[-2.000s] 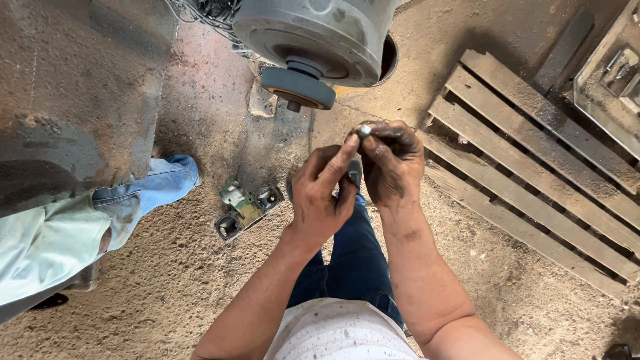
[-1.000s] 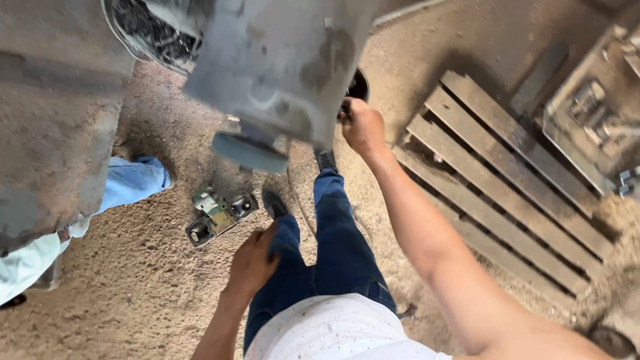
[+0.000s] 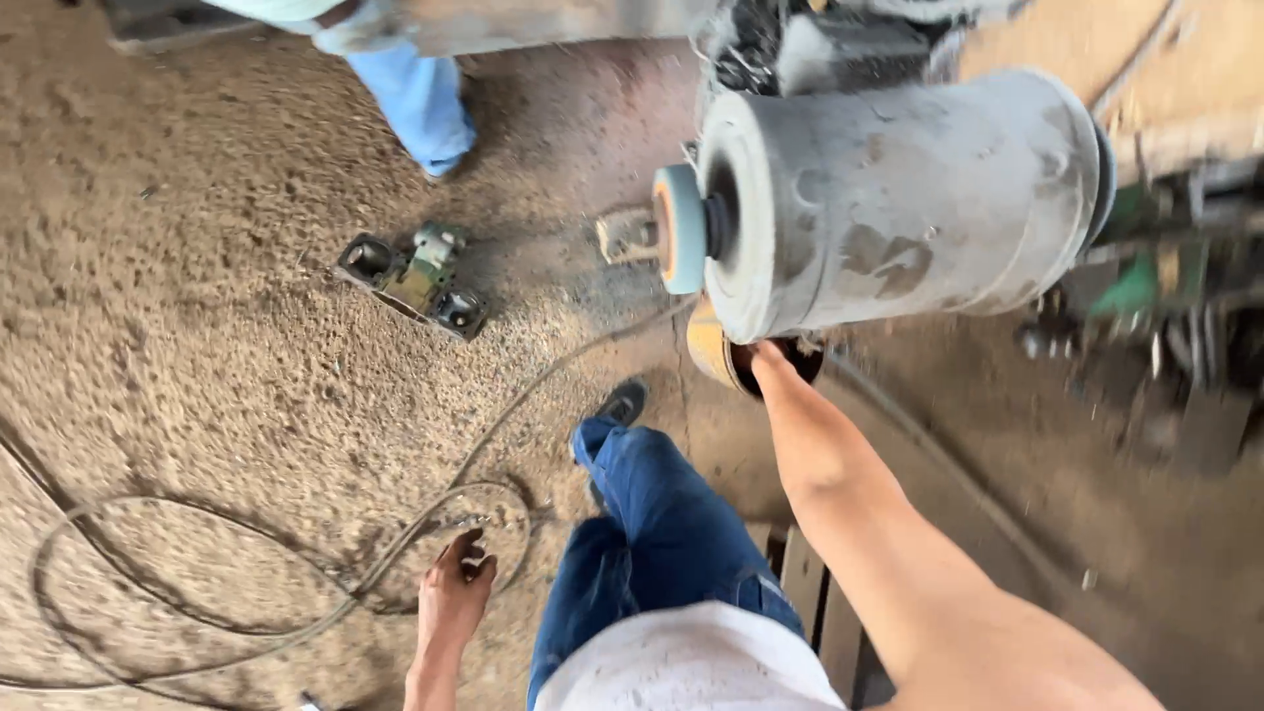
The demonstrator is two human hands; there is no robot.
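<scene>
My right hand (image 3: pixel 765 357) reaches into a round yellow container (image 3: pixel 713 346) under the grinder motor, so its fingers and anything in them are hidden. My left hand (image 3: pixel 457 583) hangs above the floor at the lower left with fingers apart, holding nothing. The large grey bench grinder (image 3: pixel 889 207) fills the upper right, its grinding wheel (image 3: pixel 679 229) on the left end of the shaft.
A greenish metal bracket-like part (image 3: pixel 420 276) lies on the gritty floor. Cables (image 3: pixel 375 573) loop across the floor at left. Another person's jeans leg (image 3: pixel 420 109) is at the top. Wooden slats (image 3: pixel 805 583) show beside my legs; green machinery (image 3: pixel 1145 276) stands at right.
Two seconds ago my hands were together at a small shiny piece; they have since parted. My right hand has gone into the container. The view has turned strongly.
</scene>
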